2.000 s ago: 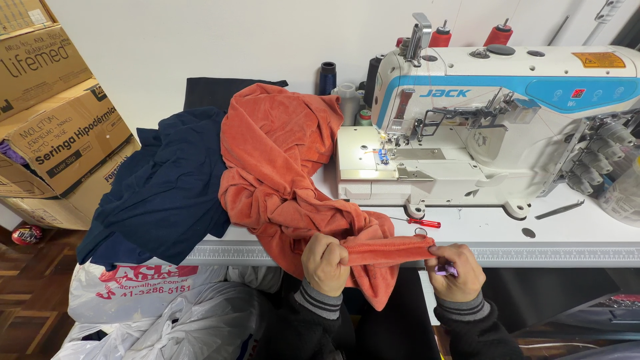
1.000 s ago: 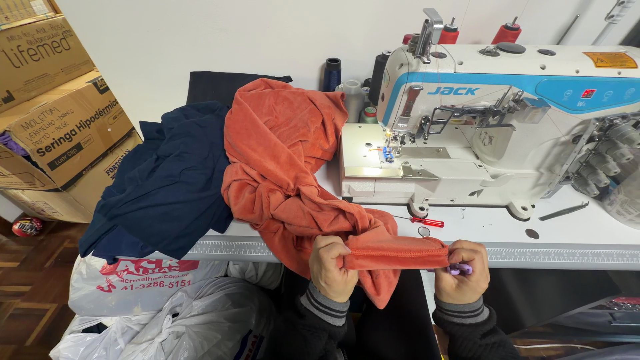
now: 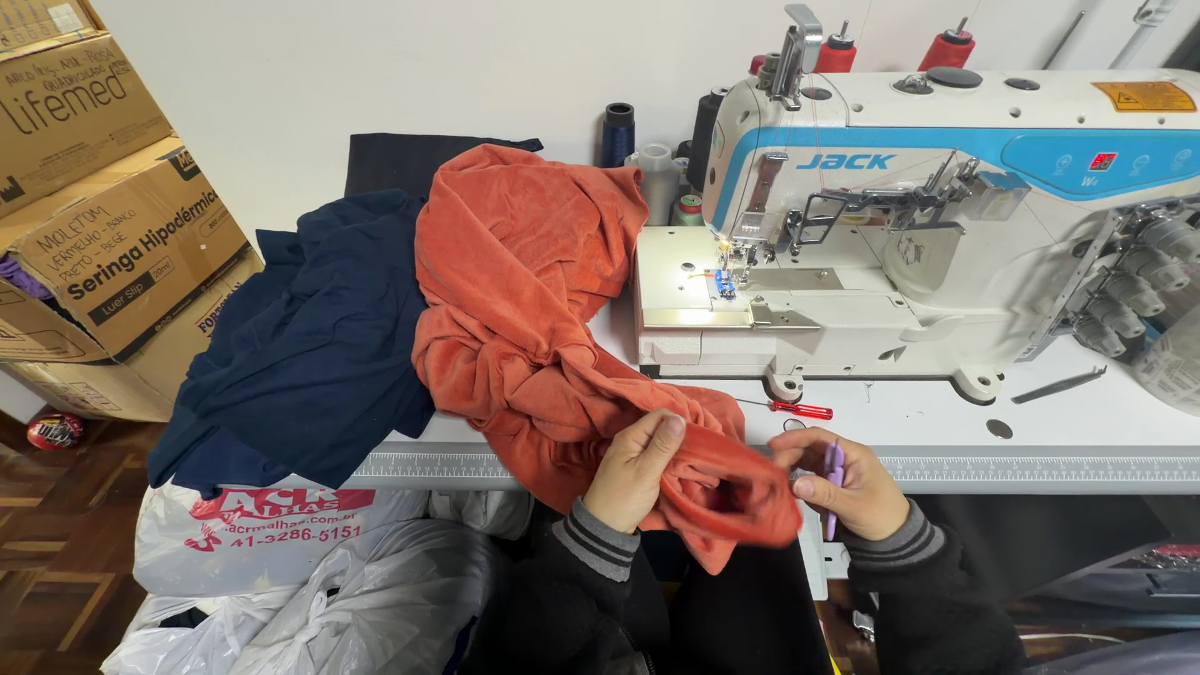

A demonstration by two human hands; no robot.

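Note:
An orange plush garment (image 3: 525,272) lies bunched on the table, and its tube-like end hangs over the front edge. My left hand (image 3: 637,469) grips this end by its left side, thumb on top. The open ring of fabric faces me, blurred at its right rim. Just right of that rim, my right hand (image 3: 844,483) holds a small purple tool (image 3: 833,487), probably thread snips, against the palm; whether its fingertips touch the fabric cannot be told. Dark blue fabric (image 3: 309,347) lies left of the orange garment.
A white and blue Jack sewing machine (image 3: 891,234) stands behind my hands. A red-handled screwdriver (image 3: 802,410) and metal tweezers (image 3: 1059,384) lie before it. A measuring tape (image 3: 1031,467) runs along the table edge. Cardboard boxes (image 3: 122,244) and plastic bags (image 3: 272,553) are at left.
The fabric end, stretched flat between both hands before, is now turned with its opening toward me. My right hand has let go of its former grip on the right end.

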